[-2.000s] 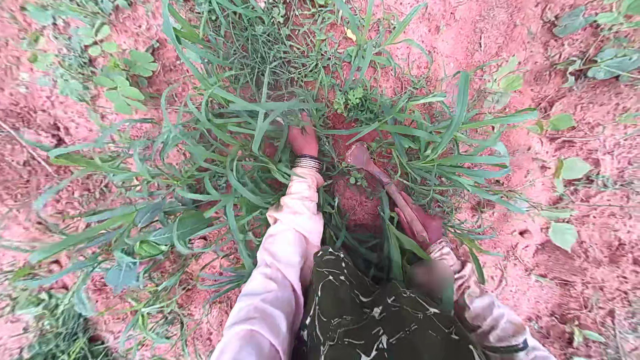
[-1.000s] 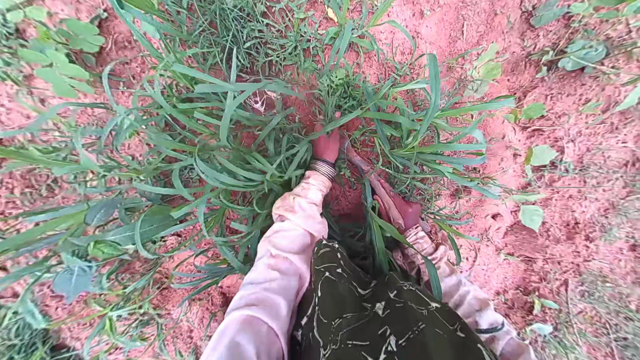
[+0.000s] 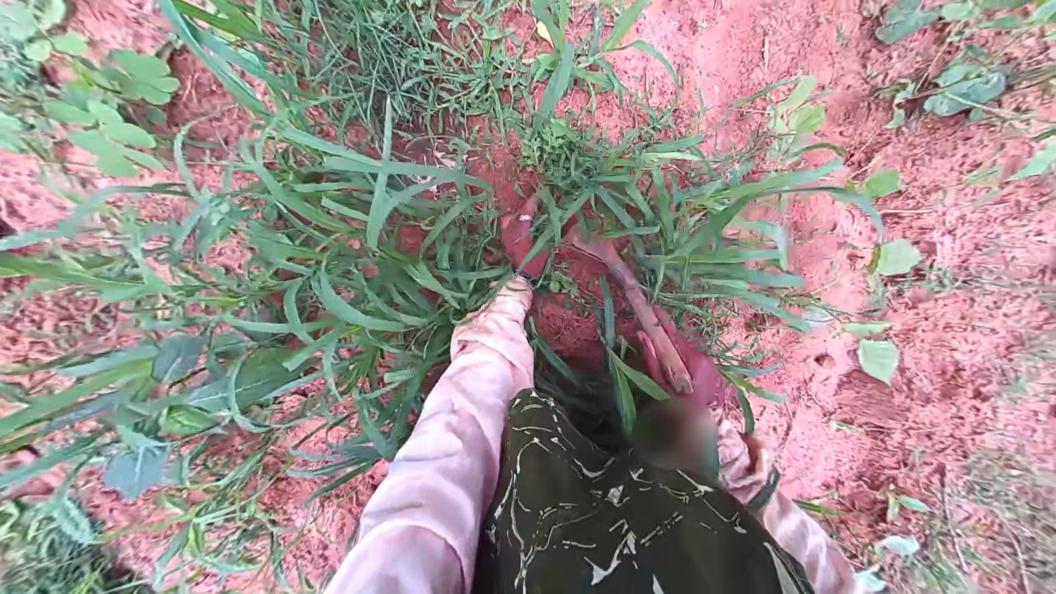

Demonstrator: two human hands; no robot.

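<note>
My right hand (image 3: 681, 359) is closed round the wooden handle (image 3: 639, 301) of a short hand tool, at lower right of the middle. The tool's far end lies low among the grass, and its head is mostly hidden. Left of that end, my left hand (image 3: 525, 239) reaches down to the soil beside a small leafy weed (image 3: 554, 153). Grass blades cross its fingers, so its grip cannot be made out. Long-bladed green grass (image 3: 355, 239) spreads round the left hand, and another grass clump (image 3: 709, 223) stands beyond the tool.
Reddish soil (image 3: 891, 412) surrounds the plants. Broad-leaved plants grow at the upper left (image 3: 115, 124) and upper right (image 3: 965, 87). A dark patterned cloth garment (image 3: 627, 528) covers my lap at the bottom.
My left hand has moved right from the grass on the left, where it was two seconds ago, towards the small leafy weed. The tool stays in my right hand.
</note>
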